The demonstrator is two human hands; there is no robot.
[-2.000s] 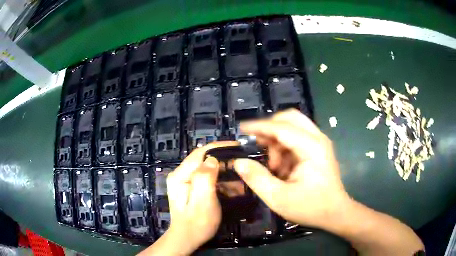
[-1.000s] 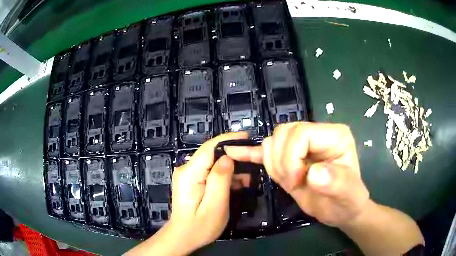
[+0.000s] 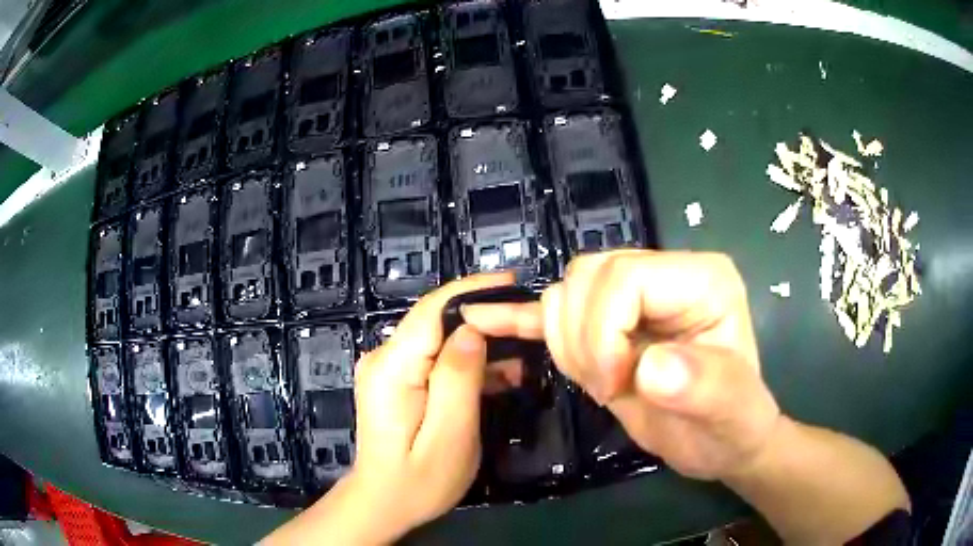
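Note:
A black phone housing (image 3: 499, 298) is held over the front right part of a glossy black blister tray (image 3: 363, 316). My left hand (image 3: 421, 400) grips the housing's left end between thumb and fingers. My right hand (image 3: 662, 357) is curled at its right, with the index fingertip pressed on the housing's left end near my left thumb. Most of the housing is hidden by my hands. Whether a small part lies under the fingertip cannot be seen. Many similar housings (image 3: 401, 219) lie in the tray's pockets.
A pile of small pale strips (image 3: 854, 256) lies on the dark green bench (image 3: 726, 352) at right. Several loose pale squares, one here (image 3: 695, 213), lie between tray and pile. A white strip (image 3: 822, 41) edges the bench at the back. A red plastic object (image 3: 80, 517) shows at the lower left.
Two seconds ago my right thumb and fingers were at the housing's right; now my right index finger presses on its left end. The tray and bench sit slightly higher and further left in view.

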